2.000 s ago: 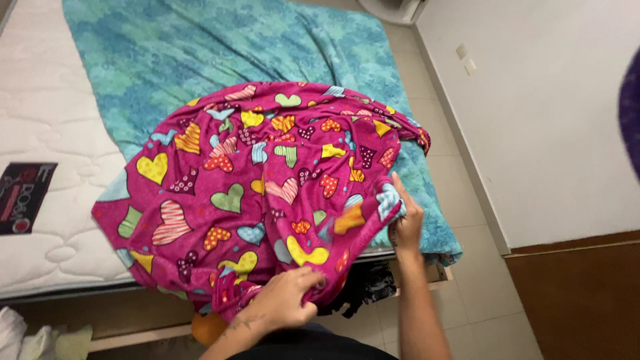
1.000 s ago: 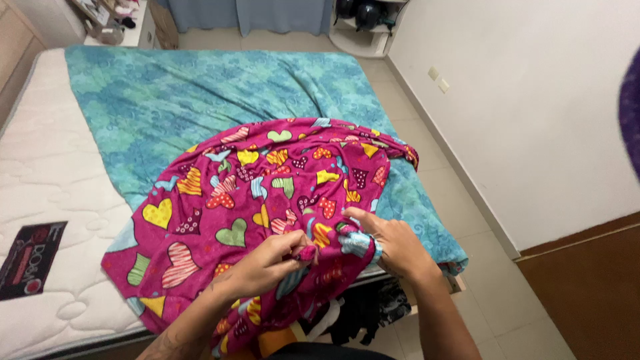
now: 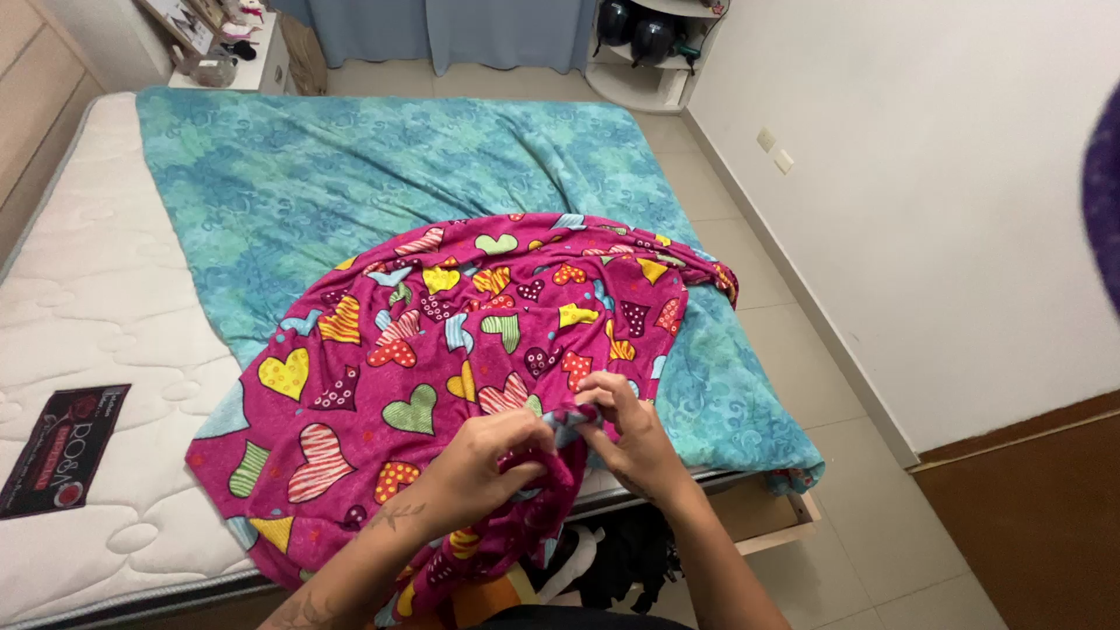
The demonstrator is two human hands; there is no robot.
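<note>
A magenta fleece blanket with a heart print (image 3: 367, 385) lies rumpled over the near part of the bed. My left hand (image 3: 499, 459) pinches its near edge between thumb and fingers. Close beside it, to the right, my right hand (image 3: 626, 433) grips another bit of the same edge. Part of the blanket hangs down between my forearms over the mattress side. Beneath it, a turquoise patterned blanket (image 3: 350, 166) covers much of the white quilted mattress (image 3: 96, 254).
Under the bed's near edge, an open wooden drawer (image 3: 761, 516) sits beside dark clothes (image 3: 626, 551). A white wall (image 3: 919, 175) runs along the right. Beyond the bed stand a white nightstand (image 3: 276, 61), blue curtains (image 3: 499, 31) and a corner shelf holding helmets (image 3: 652, 39).
My right hand has moved left, close to my left hand, and the blanket edge between them is now bunched. The view has tilted up, showing more of the room.
</note>
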